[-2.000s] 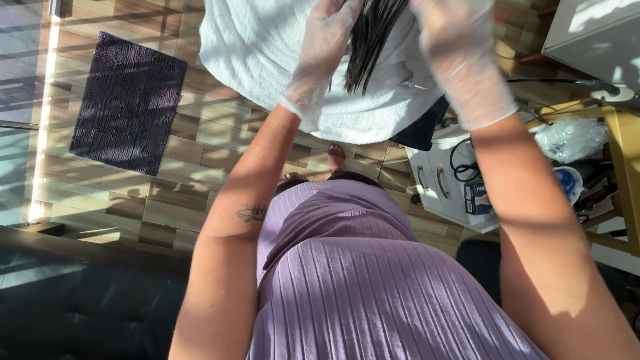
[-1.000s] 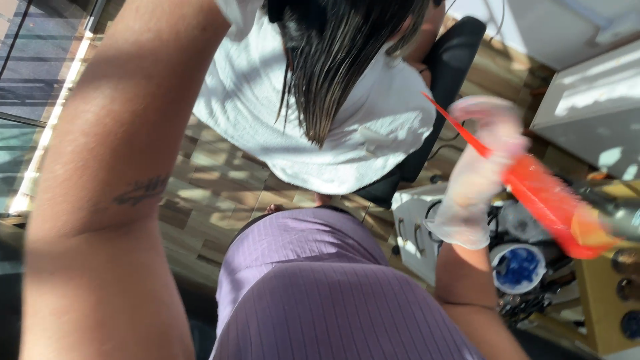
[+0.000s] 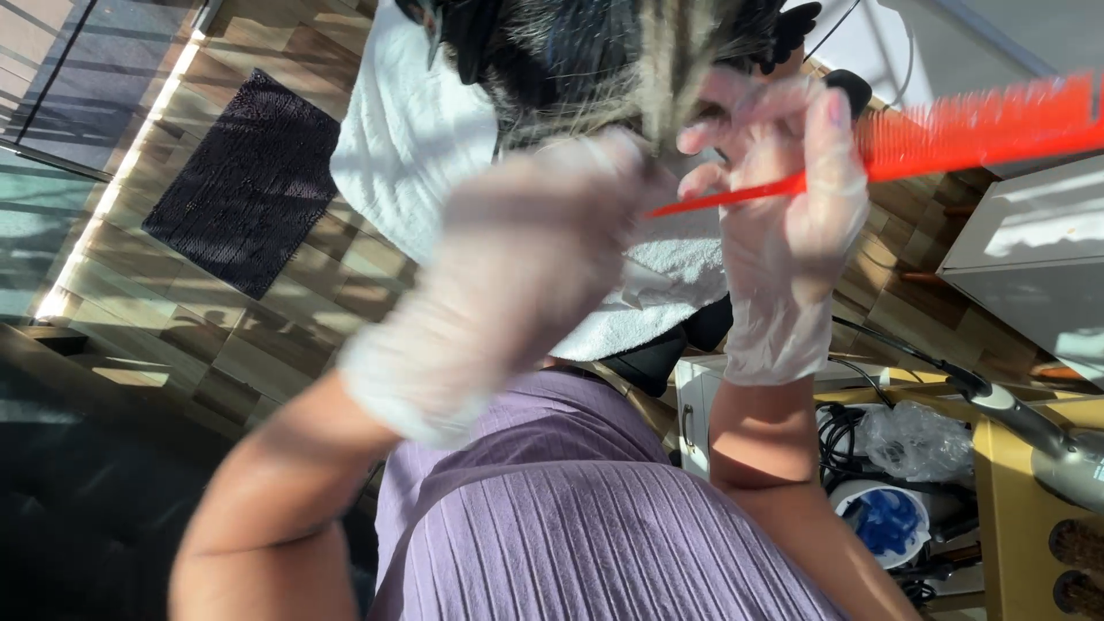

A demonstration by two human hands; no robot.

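Note:
A seated person's dark hair point(image 3: 561, 43) fills the top centre, partly held by black clips point(image 3: 466, 34), over a white towel point(image 3: 414, 129) on the shoulders. My left hand point(image 3: 543, 241), in a clear glove and blurred, is at the lower end of a lighter strand point(image 3: 660, 78), its fingers closed around hair. Just right of it, my gloved right hand point(image 3: 776, 164) holds a red rat-tail comb point(image 3: 975, 129), teeth to the right, its thin tail pointing left beneath the strand. The right fingertips are close to the strand; whether they touch it I cannot tell.
On a trolley point(image 3: 1000, 500) at the lower right are a white bowl of blue paste point(image 3: 884, 522), clear plastic wrap point(image 3: 918, 440), cables, a corded grey appliance point(image 3: 1069, 466) and round brushes point(image 3: 1078, 569). A dark mat point(image 3: 250, 185) lies on the floor; a black padded seat point(image 3: 95, 500) is lower left.
The right hand with the red comb has moved from beside the trolley up to the hair. My left hand, at the top edge a second ago, has come down in front of the towel.

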